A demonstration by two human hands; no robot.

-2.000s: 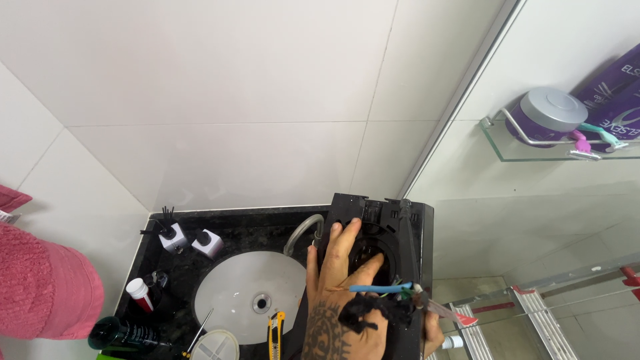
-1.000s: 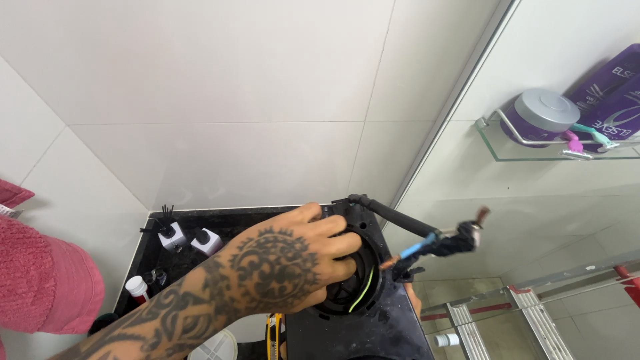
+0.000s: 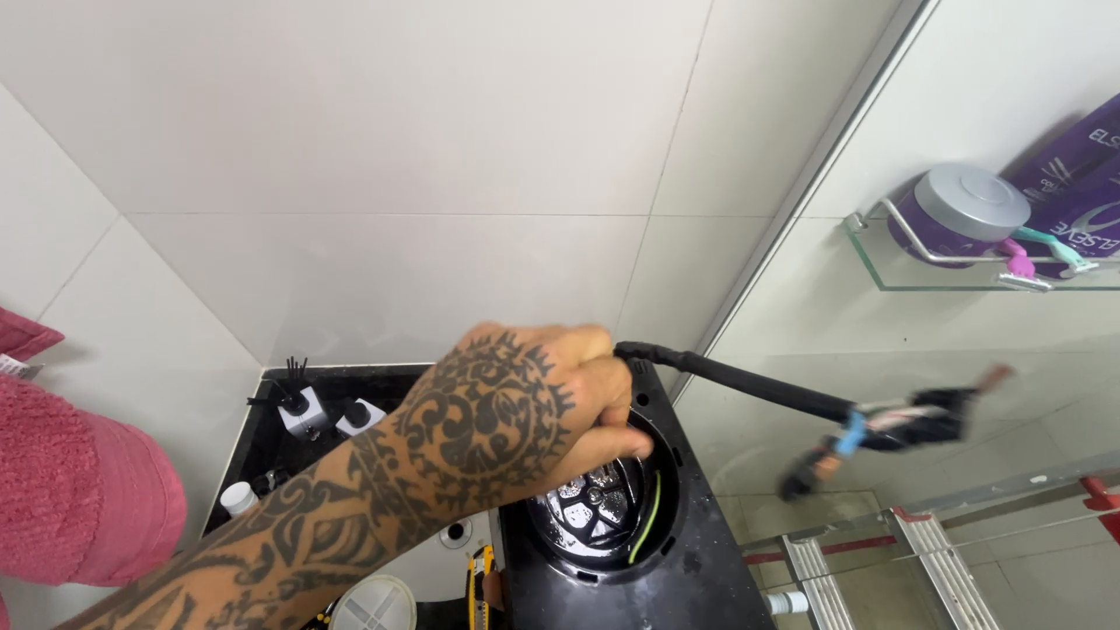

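My left hand (image 3: 534, 402), tattooed and palm down, is closed at the near end of a black sleeved cable (image 3: 744, 385), above a black plastic housing (image 3: 691, 534). The fingers hide the exact grip. From the hand the cable stretches right to taped ends with blue and copper-coloured parts, blurred. In the housing's round opening are a shiny ribbed black part (image 3: 591, 507) and a green-yellow wire (image 3: 647, 525). A bit of skin, apparently a fingertip of my right hand (image 3: 493, 590), shows at the housing's left edge; the rest of that hand is hidden.
A yellow utility knife (image 3: 478, 582) and a round whitish lid (image 3: 376, 604) are at the white basin (image 3: 437, 573). Two small diffuser bottles (image 3: 302, 416) stand at the back of the black counter. Pink towels (image 3: 87, 490) hang left. At right are a glass shelf (image 3: 980, 287) with toiletries and a ladder (image 3: 941, 560).
My left hand has moved from inside the housing's round opening to above its upper rim. The cable's taped ends now reach farther right. The housing's opening shows more than two seconds ago.
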